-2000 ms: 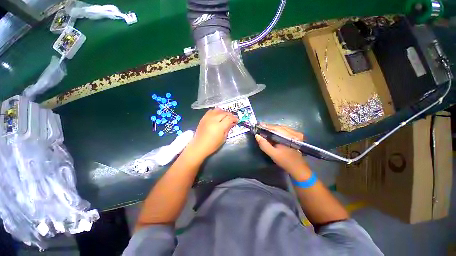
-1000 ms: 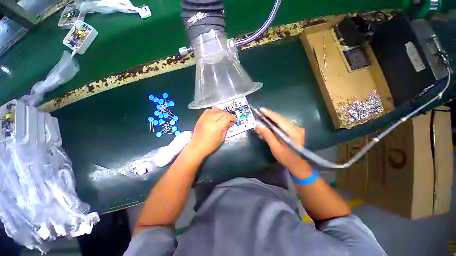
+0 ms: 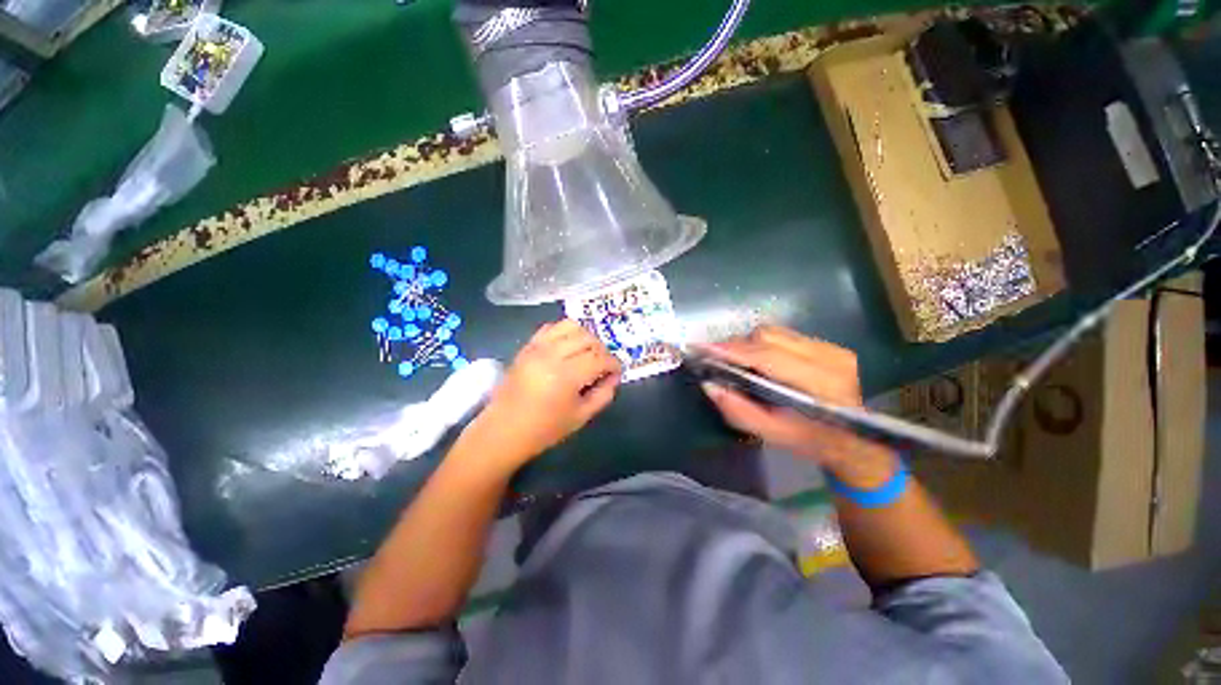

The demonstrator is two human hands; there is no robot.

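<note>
The white housing with circuit board (image 3: 627, 325) lies open on the bench under the clear funnel of the fume extractor hood (image 3: 584, 201). My left hand (image 3: 556, 388) is at its left edge, fingers curled; whether it grips the housing is hidden. My right hand (image 3: 790, 388) holds the soldering iron (image 3: 803, 400), its front end near the housing's right side. A bagged power cord (image 3: 415, 426) lies left of my left forearm. Blue disc components (image 3: 418, 313) lie in a loose pile left of the funnel.
Stacked white cases (image 3: 67, 381) with bagged tails stand far left. Another open case (image 3: 210, 63) sits on the green conveyor (image 3: 321, 80). A cardboard tray (image 3: 877, 201) with silvery scraps (image 3: 975, 284) and a black box (image 3: 1091, 154) are right. The iron's cable (image 3: 1058, 359) trails right above cartons (image 3: 1111, 428).
My right hand has moved right, with the iron drawn back from the housing. My left hand has shifted slightly left and down. More of the circuit board shows.
</note>
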